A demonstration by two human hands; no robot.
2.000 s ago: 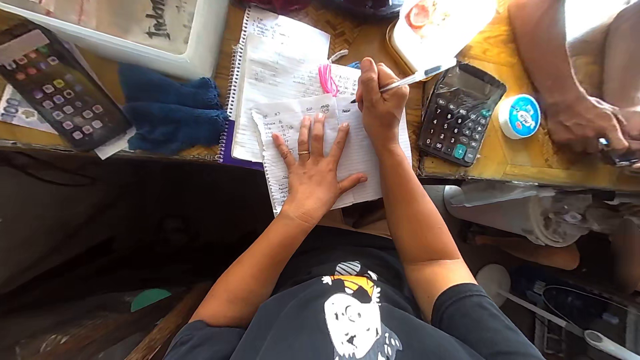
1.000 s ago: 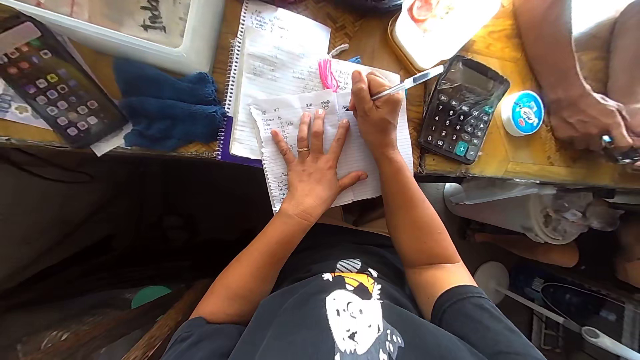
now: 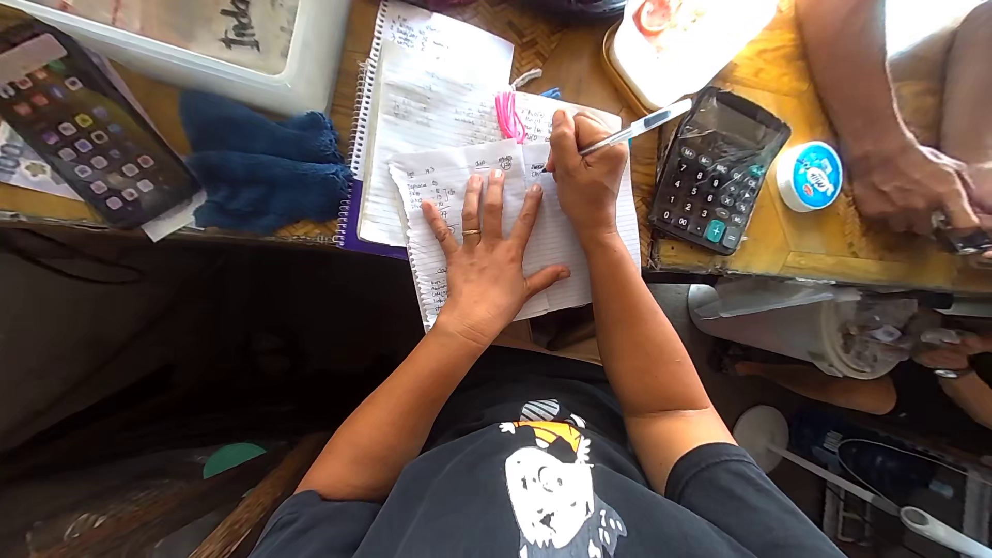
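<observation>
My left hand [image 3: 492, 260] lies flat with spread fingers on a loose lined paper sheet [image 3: 570, 287], a ring on one finger. My right hand [image 3: 590, 174] grips a pen [image 3: 647, 126] with a clear barrel, its tip at the sheet's upper part, beside handwriting. Under the sheet is a spiral notebook [image 3: 442, 101] with handwritten pages and a purple cover edge. A pink cord tassel [image 3: 508, 116] lies across the pages above my left fingers. Just right of my right hand sits a black calculator [image 3: 717, 170] in a clear plastic wrap.
A smartphone [image 3: 85, 128], blue cloth [image 3: 263, 167] and plastic container [image 3: 314, 54] are at left. A round tub [image 3: 808, 177] stands beside the calculator; a white-lidded box [image 3: 682, 46] is behind. Another person's hands [image 3: 903, 190] rest at right. Below the table edge is a bucket [image 3: 798, 325].
My right hand, still gripping the pen, has shifted slightly on the sheet, and the pen's angle has changed a little. My left hand has stayed flat in place.
</observation>
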